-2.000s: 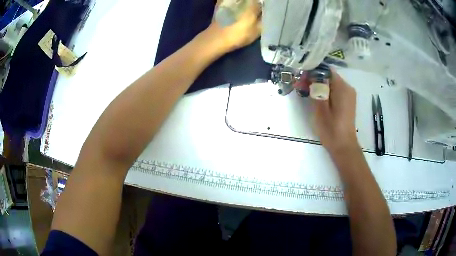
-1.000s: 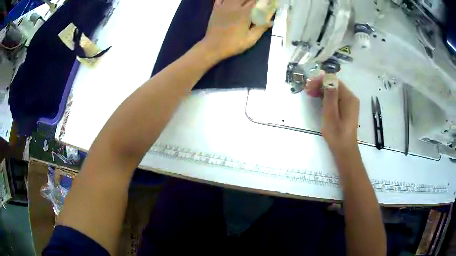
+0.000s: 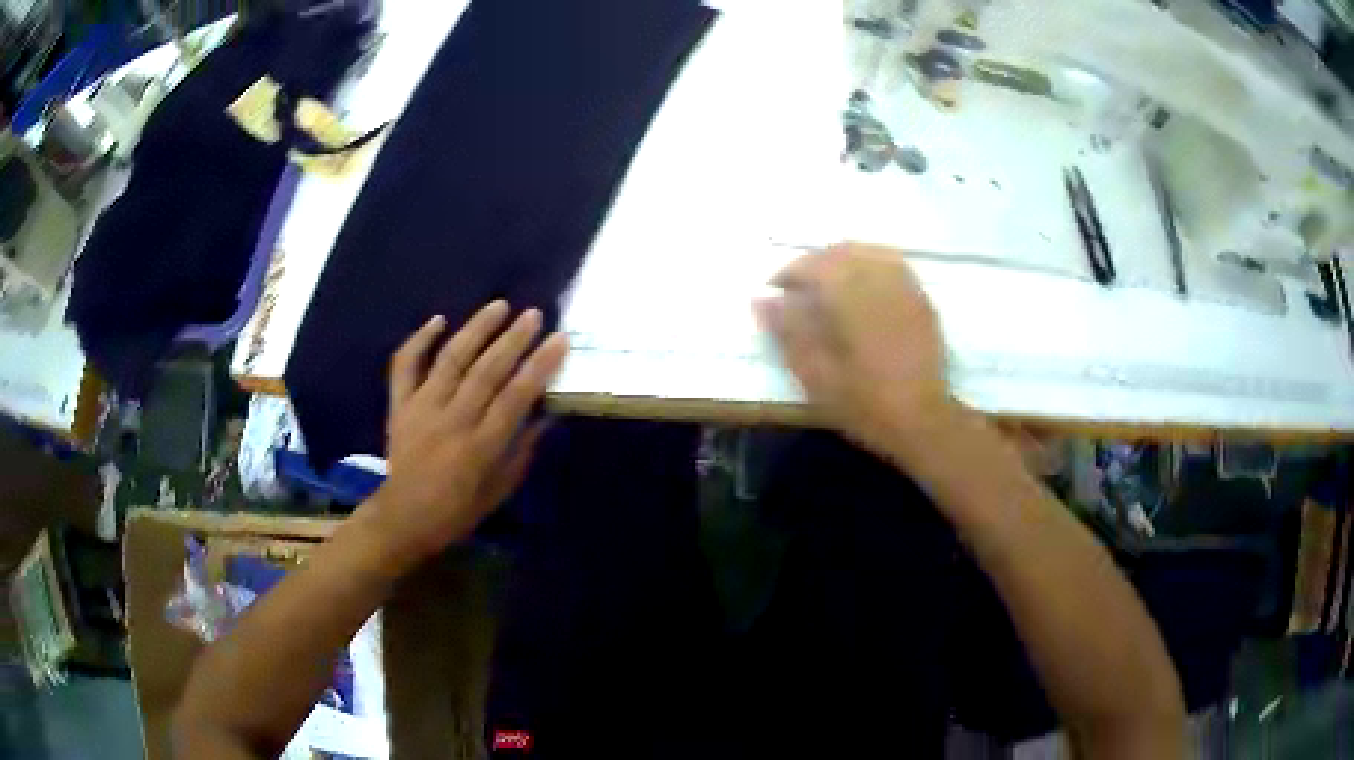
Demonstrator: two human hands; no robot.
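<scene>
A long dark cloth panel point(image 3: 475, 164) lies on the white table and hangs a little over its near edge at the left. My left hand point(image 3: 460, 408) rests on the panel's near end, fingers spread, at the table edge. My right hand point(image 3: 861, 334) is over the table's near side, right of the panel and apart from it. It is blurred, with fingers curled, and whether it holds anything cannot be told. The sewing machine's needle area point(image 3: 879, 141) is blurred at the upper right.
Black thread snips point(image 3: 1088, 226) and a thin metal rod point(image 3: 1167, 223) lie at the right. A dark bundle point(image 3: 186, 193) with a cream ticket point(image 3: 256, 109) lies over a purple bin point(image 3: 256, 275) at the left. An open cardboard box point(image 3: 156, 594) stands below the table.
The panel has moved left and towards me, away from the needle area. My left hand has come down to its near end. My right hand has left the machine and moved left and nearer.
</scene>
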